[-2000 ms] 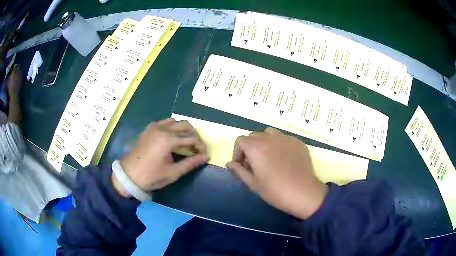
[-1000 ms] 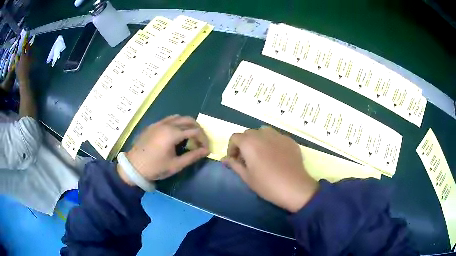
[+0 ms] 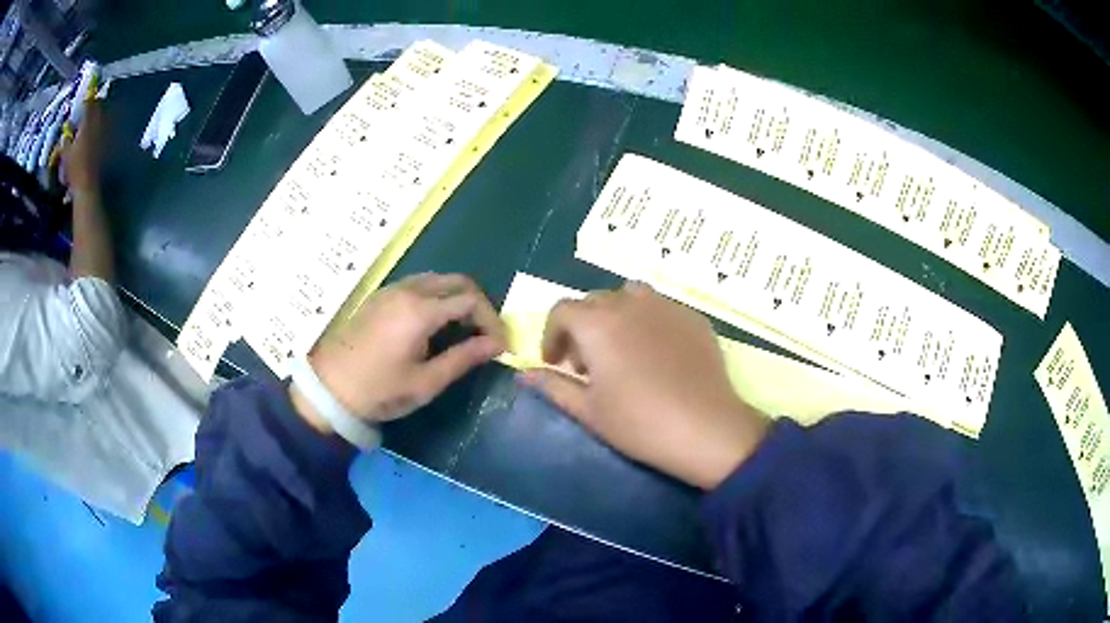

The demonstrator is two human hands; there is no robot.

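A yellow backing strip (image 3: 797, 385) lies along the near part of the bench under my hands. My left hand (image 3: 408, 353) has thumb and forefinger closed at the strip's left end, pinching its edge. My right hand (image 3: 651, 377) is just right of it, fingers curled over the strip, with thumb and forefinger together at its near edge. The fingers hide part of the strip, and whether a small label is between the right fingertips cannot be seen.
Printed label strips lie behind my hands (image 3: 791, 274), farther back (image 3: 870, 170), at left (image 3: 365, 207) and at far right (image 3: 1081, 420). A whitish bottle (image 3: 304, 67), a phone (image 3: 229, 116) and white scrap (image 3: 166, 118) are at back left. A person's arm (image 3: 91, 219) is at left.
The view has shifted, so the bench items appear farther right. My right hand has moved left along the strip, closer to my left hand, which still holds the left end.
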